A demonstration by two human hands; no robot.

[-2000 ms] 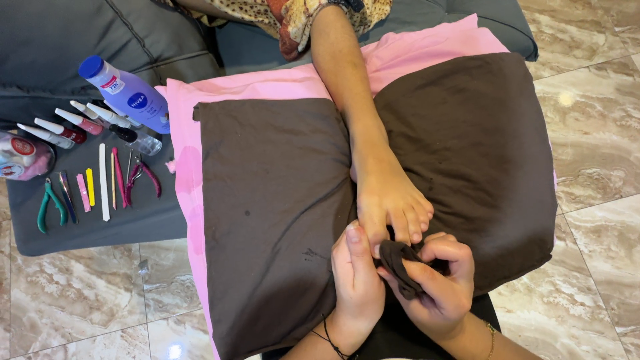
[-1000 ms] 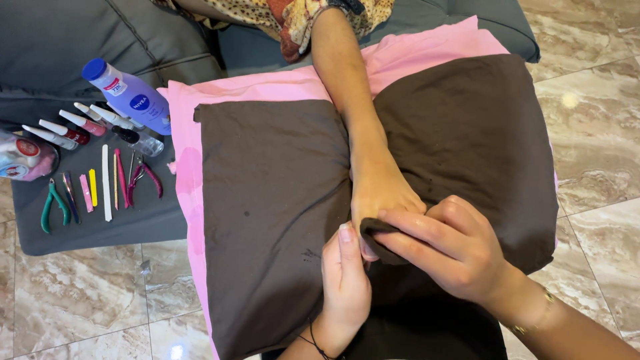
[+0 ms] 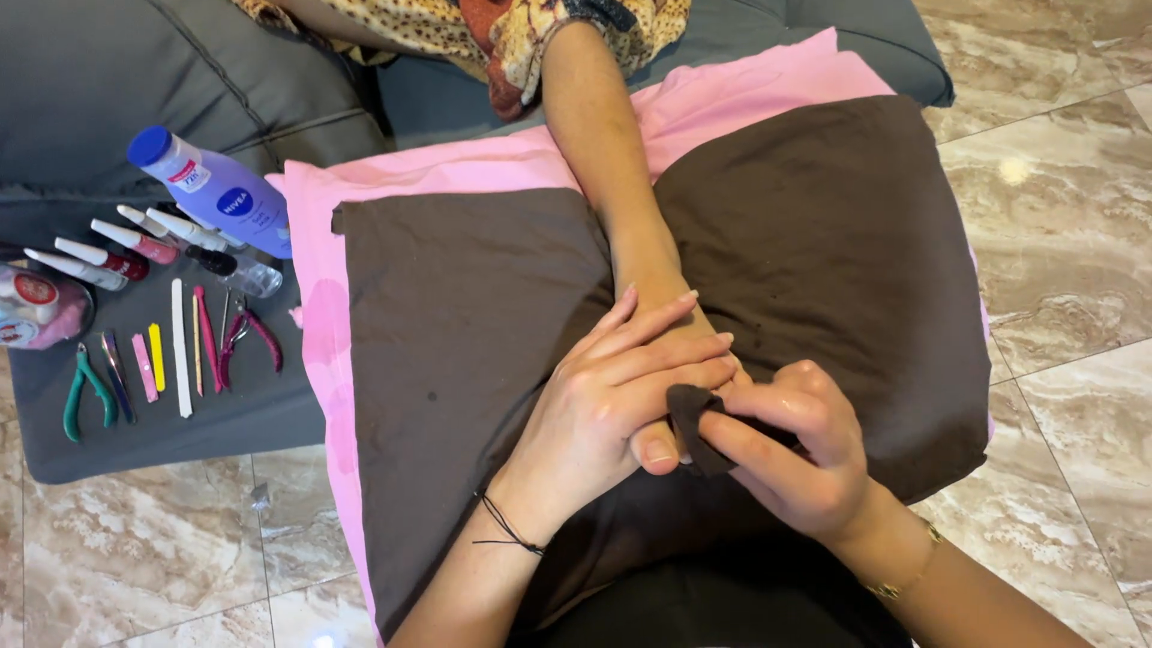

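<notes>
Another person's bare foot [image 3: 650, 256] reaches down from the top over a dark brown cloth [image 3: 468, 315] laid on a pink towel [image 3: 315, 270]. My left hand [image 3: 603, 405] lies across the top of this foot with its fingers spread, and the big toe shows beneath it. In my right hand [image 3: 801, 441] a small dark cloth [image 3: 697, 427] is pinched between thumb and fingers, held against the toes. The smaller toes are mostly hidden by my hands and the cloth.
On the grey padded seat [image 3: 225, 436] at left lie green-handled nippers [image 3: 83, 391], a white nail file [image 3: 181, 346], cuticle nippers [image 3: 245, 337] and several slim tools. Behind them are nail polish bottles [image 3: 117, 261], a Nivea lotion bottle [image 3: 229, 198] and a clear jar [image 3: 40, 306]. Marble-look tiles surround the seat.
My left hand has moved from beside the toes up onto the top of the foot. My right hand has drawn back toward the toe tips, still with the dark cloth.
</notes>
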